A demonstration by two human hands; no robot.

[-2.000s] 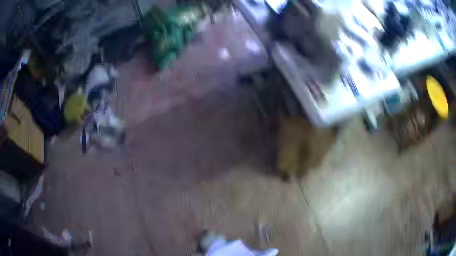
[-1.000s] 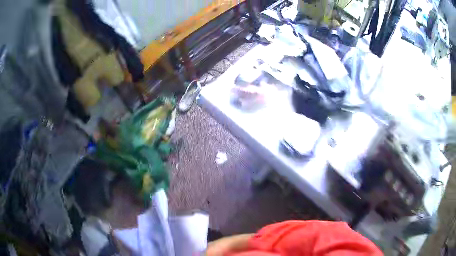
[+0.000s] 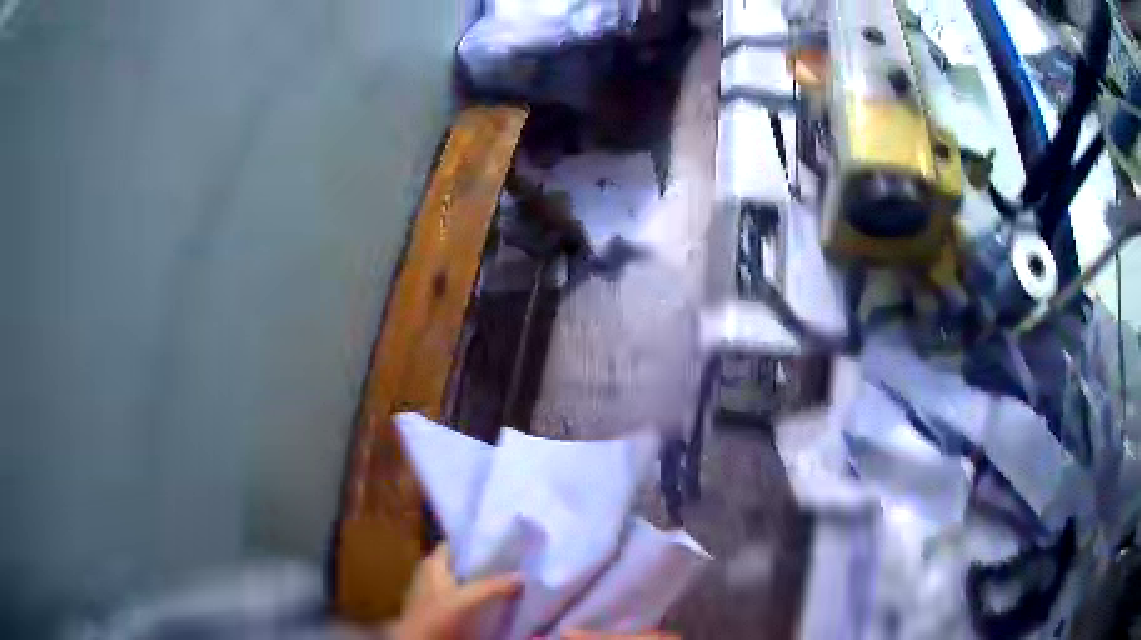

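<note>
Pale grey-lavender cloth pieces (image 3: 551,500), folded and fanned with pointed corners, are held up at the bottom centre. My left hand (image 3: 457,603) is shut on their lower left side, with the thumb across the cloth. A thin strip of my right hand (image 3: 616,635) shows at the bottom edge against the cloth's lower side. It is mostly cut off, so its grip cannot be told.
A wooden bench or ledge (image 3: 425,300) runs beside a pale wall on the left. A narrow floor passage (image 3: 613,338) lies ahead. On the right are a yellow-ended machine part (image 3: 888,188), a white cone or spool (image 3: 1034,264) and heaped pale cloth (image 3: 926,438) with dark strips.
The view has swung from the floor and white table to the bench and passage. The held cloth has come further into view. The red sleeve seen a second ago is out of the picture.
</note>
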